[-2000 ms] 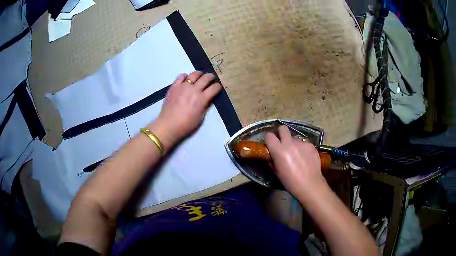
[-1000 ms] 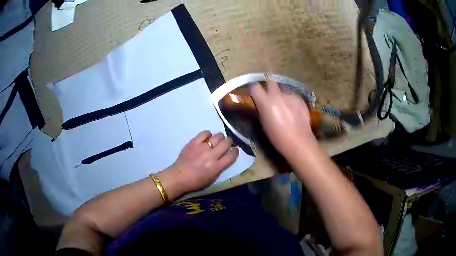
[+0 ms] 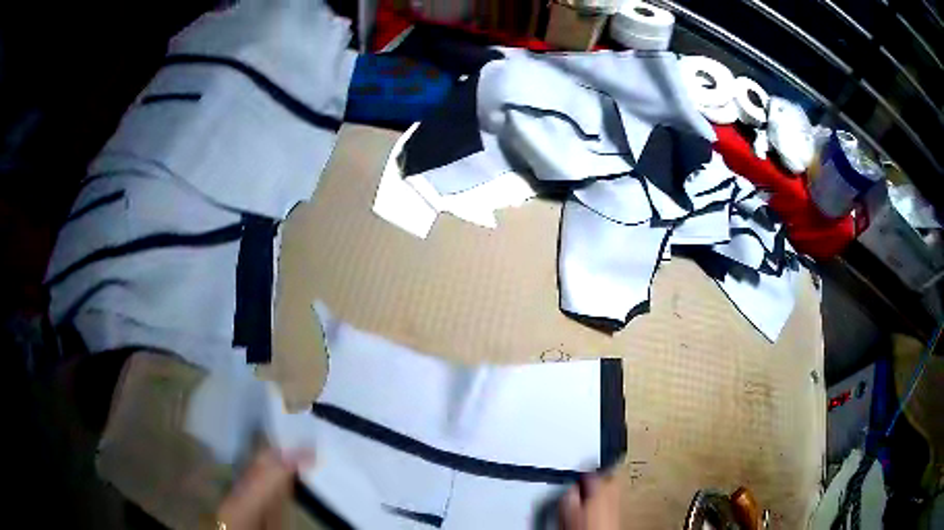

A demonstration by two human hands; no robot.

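Observation:
A pale garment panel (image 3: pixel 497 404) lies on the beige table at the near centre, with a dark pressed seam along it, a black band at its right end and a short dark dart near the front. My left hand (image 3: pixel 267 487), blurred, holds the panel's lower left part. My right hand (image 3: pixel 590 502), cut off by the bottom edge, grips the panel near the lower end of the black band. The iron (image 3: pixel 730 509) stands at the bottom right, partly cut off, with no hand on it.
A draped panel stack (image 3: pixel 207 155) hangs over the left side. Small cut pieces (image 3: pixel 611 248) are heaped at the far side, with white paper pieces (image 3: pixel 409 202) beside them. White tape rolls (image 3: pixel 642 26), red fabric (image 3: pixel 797 202) and blue fabric (image 3: pixel 399 91) line the far edge.
The view has lifted towards the far side of the table. My right hand has let go of the iron and taken hold of the panel. My left hand has moved to the panel's left part.

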